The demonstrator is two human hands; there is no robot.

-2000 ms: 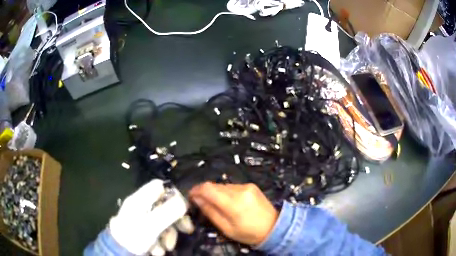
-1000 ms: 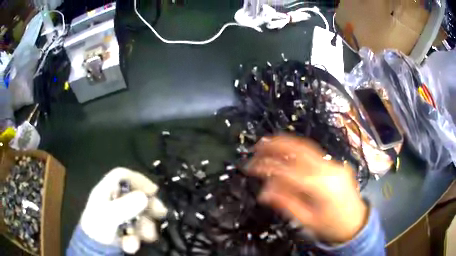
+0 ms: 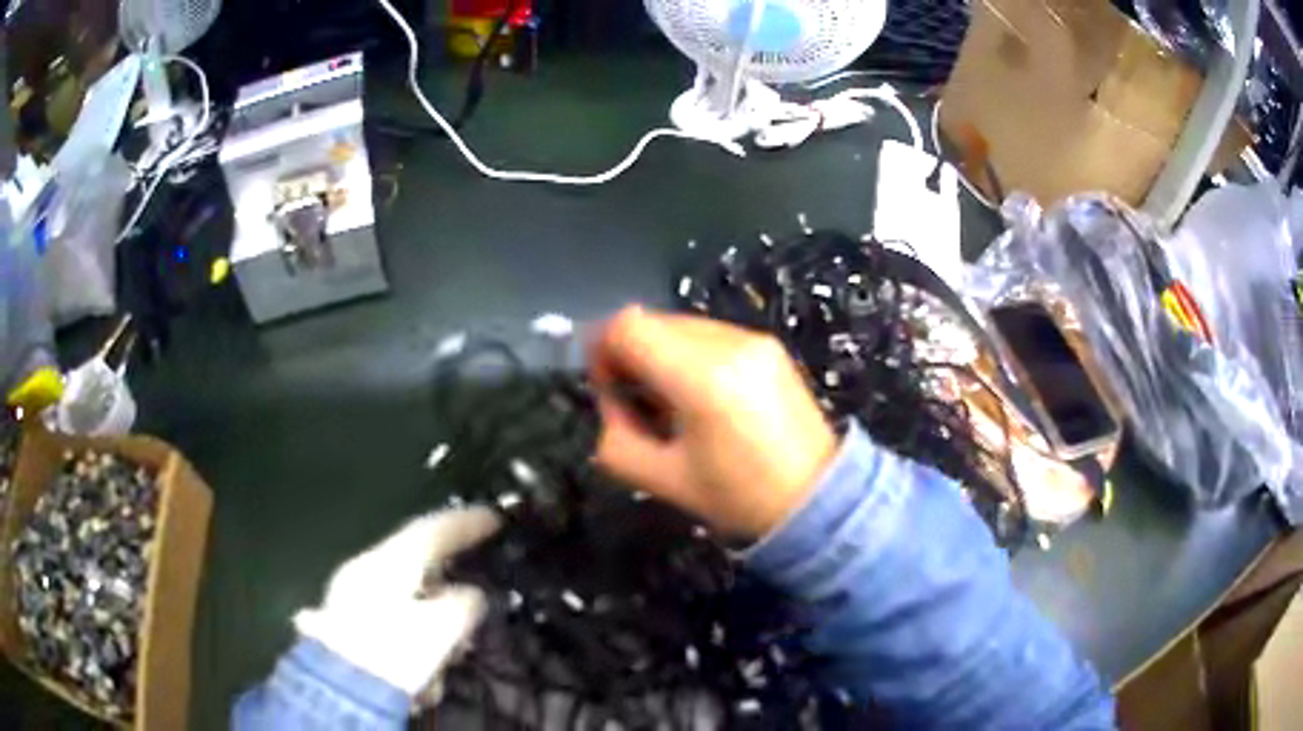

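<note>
A tangled heap of black cables [image 3: 615,614] with small whitish and silver connector tips lies in front of me. My bare right hand [image 3: 715,414] is raised over the heap, blurred, its fingers curled and pinched on a black cable. A cable loop with pale tips [image 3: 550,326] hangs just left of its fingertips. My left hand [image 3: 400,593] wears a white glove and is at the heap's left edge. Its thumb and fingers point right around dark cables; blur hides whether it grips anything.
A cardboard box [image 3: 179,571] of small metal parts stands at the left edge, with a silver-grey fixture [image 3: 307,229] behind. A white fan [image 3: 765,36] and cord [image 3: 543,177] are at the back. A copper-coloured bundle, smartphone [image 3: 1057,374] and plastic bags [image 3: 1186,371] lie right.
My right hand has moved left and up from the heap with a cable. My left hand's fingers have uncurled toward the heap. The view has tilted up, showing more of the fan.
</note>
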